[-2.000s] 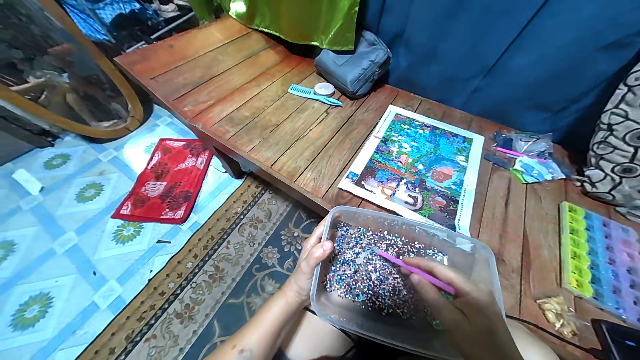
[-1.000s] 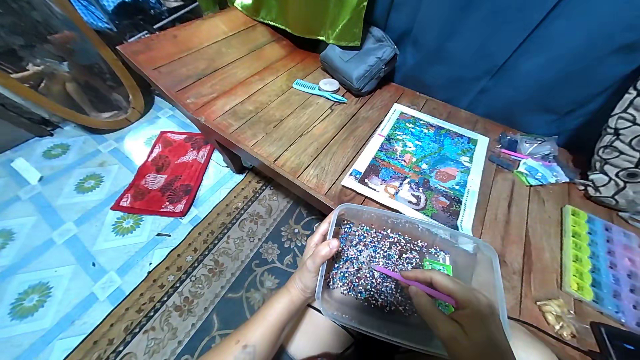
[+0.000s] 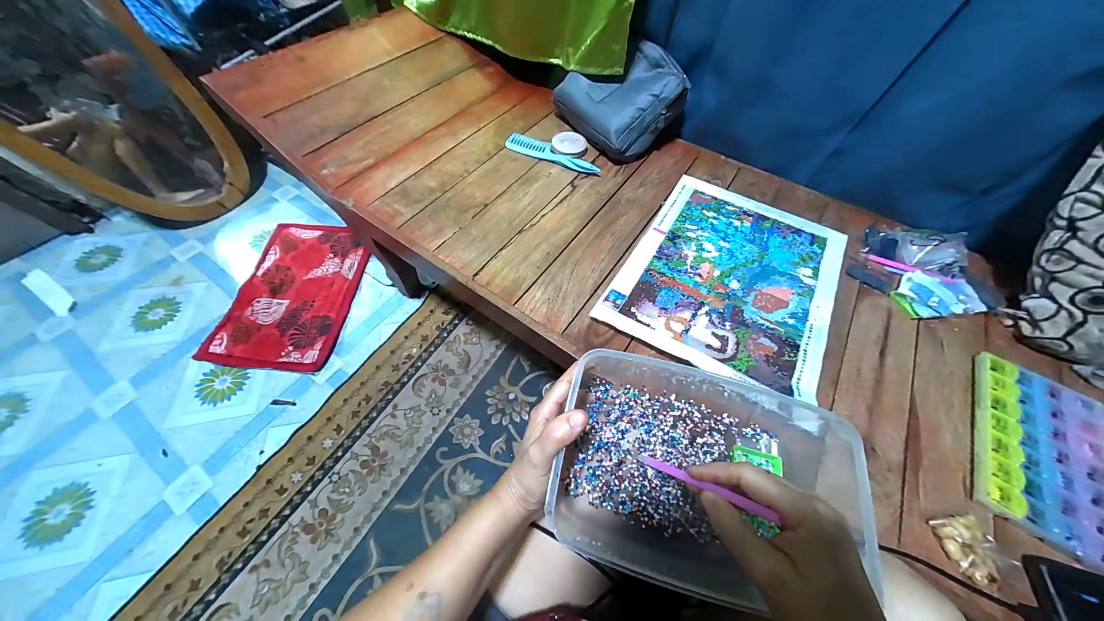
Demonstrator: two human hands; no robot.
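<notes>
A clear plastic container [image 3: 828, 431] rests over my lap, its left wall gripped by my left hand [image 3: 545, 444]. Many tiny multicoloured diamond-painting beads [image 3: 647, 448] are spread over its bottom, mostly on the left. My right hand [image 3: 776, 526] holds a pink applicator pen [image 3: 733, 498] inside the container, the tip at the beads. A small green tray or packet [image 3: 759, 460] lies beside the beads, partly hidden by my right hand. Beyond the container, a partly covered diamond-painting canvas [image 3: 733, 276] with a white border lies flat on the wooden bench [image 3: 552, 267].
At right stand a multicolour compartment bead organizer [image 3: 1035, 457], a small bag of pale pieces [image 3: 964, 548] and plastic packets [image 3: 927, 267]. A turquoise comb [image 3: 552, 153], a round lid [image 3: 569, 143] and a grey pouch [image 3: 621, 99] are farther back. A red mat [image 3: 289, 297] lies on the floor.
The pink pen in my right hand has moved over the beads inside the container. The green item, mostly hidden two seconds ago, now shows more. My left hand keeps its hold on the container.
</notes>
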